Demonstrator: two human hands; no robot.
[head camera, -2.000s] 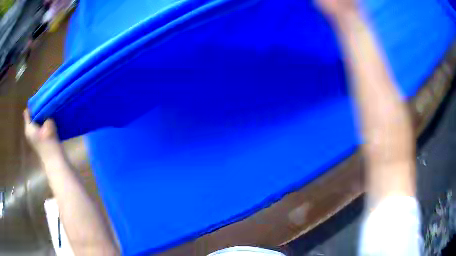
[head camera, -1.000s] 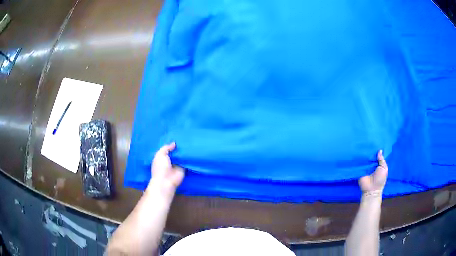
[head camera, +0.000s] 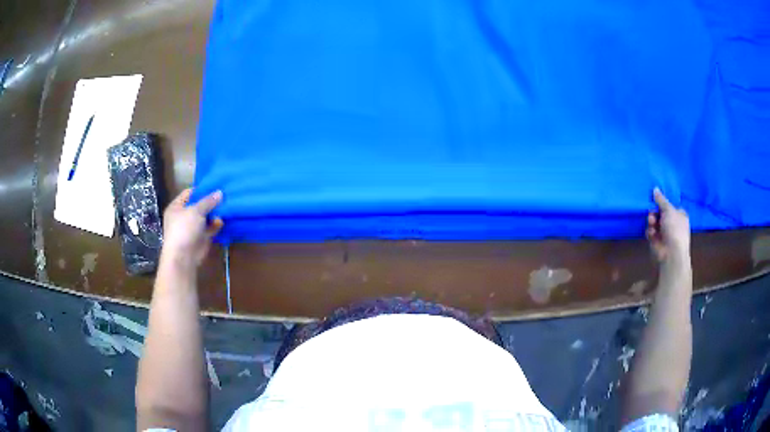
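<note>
A bright blue fabric ply (head camera: 439, 110) lies over a flat blue stack of plies (head camera: 405, 228), whose edge shows as a darker band along the near side. My left hand (head camera: 192, 224) pinches the top ply at its near left corner. My right hand (head camera: 669, 225) pinches the same near edge further right, fingertips on the cloth. The edge between my hands is nearly straight, with soft folds further back in the cloth. Both hands are bare.
A black wrapped weight (head camera: 137, 202) lies left of the cloth, touching a white paper sheet (head camera: 99, 169) with a dark pen (head camera: 81, 148) on it. The brown table (head camera: 456, 274) has a curved-looking near edge. A thin pale thread (head camera: 228, 278) hangs near my left hand.
The ply was raised and arched, then came down over the stack. Since one second ago my left hand has moved left to the corner, my right hand slightly right, and the edge is pulled straighter.
</note>
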